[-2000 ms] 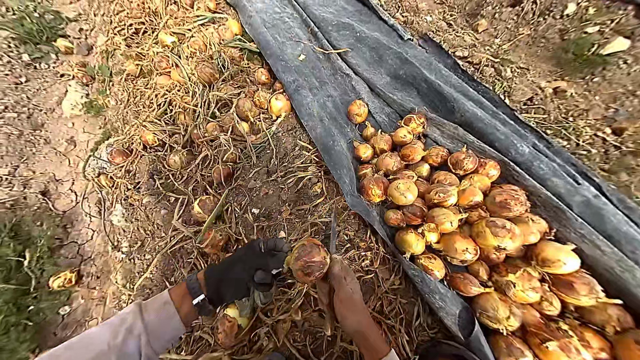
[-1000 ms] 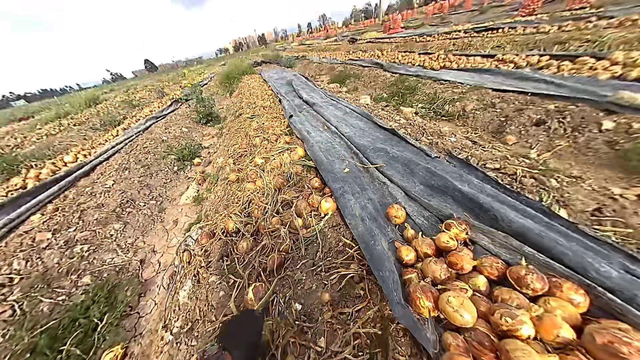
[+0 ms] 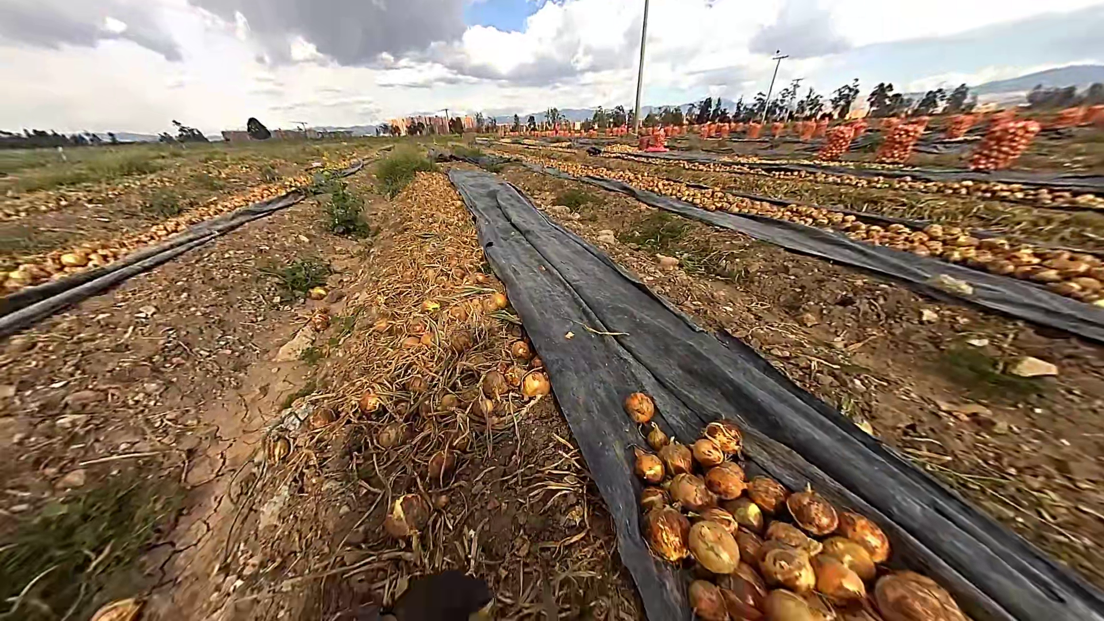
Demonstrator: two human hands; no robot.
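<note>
At the bottom edge, only a dark part of my gloved left hand [image 3: 444, 597] shows, over soil and dry onion stalks; its fingers and anything in them are hidden. My right hand is out of the frame. To the right, a pile of brown-yellow onions [image 3: 714, 547] lies on a long black fabric sheet [image 3: 561, 302]. One onion [image 3: 639, 407] sits at the pile's far end. Left of the sheet, more onions [image 3: 535, 385] lie among dried stalks [image 3: 423, 319] along the row. A single onion [image 3: 405, 516] rests on the soil just beyond the glove.
A cracked dirt furrow [image 3: 228, 431] with weeds runs on the left. Further rows of onions [image 3: 975, 246] lie beside black sheets on both sides. Filled red mesh sacks [image 3: 1005, 145] stand at the far right. Utility poles [image 3: 641, 69] rise in the distance.
The view has tilted up toward the horizon. Two seconds ago my gloved left hand held an onion and my right hand held a blade; now my right hand is out of view.
</note>
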